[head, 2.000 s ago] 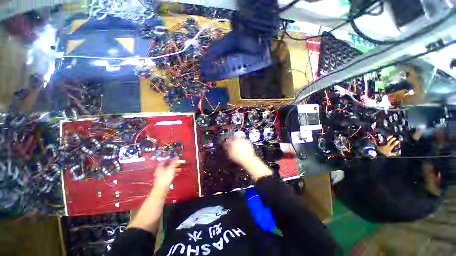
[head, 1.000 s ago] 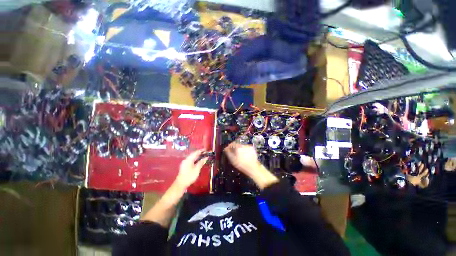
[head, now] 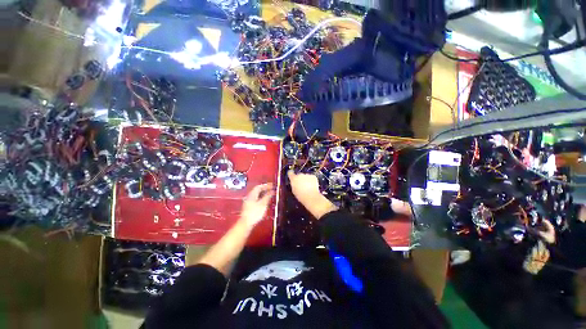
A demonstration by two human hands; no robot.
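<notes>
Glossy black camera heads (head: 358, 182) with round silvery faces and thin orange-red wires stand in rows right of the red mat (head: 212, 215). My left hand (head: 257, 203) is over the mat's right edge, fingers bent; nothing clear shows in it. My right hand (head: 304, 191) is over the left end of the rows, its fingertips at a head in the second row and partly hiding it. Whether it grips anything is too blurred to tell. Silvery C-shaped light boards (head: 173, 186) with wires lie loosely on the mat's upper part.
A tangled heap of boards (head: 38, 177) is at left. A wired-parts pile (head: 276, 71) and a small-parts box (head: 421, 115) are behind. A dark blue fan-like object (head: 360, 77) hangs above. A carton (head: 103, 276) holds black units below. Another person's hand (head: 546, 231) is at right.
The view has shifted. My right hand has moved up slightly towards the second row. The small dark thing at my left fingertips one second ago no longer shows clearly.
</notes>
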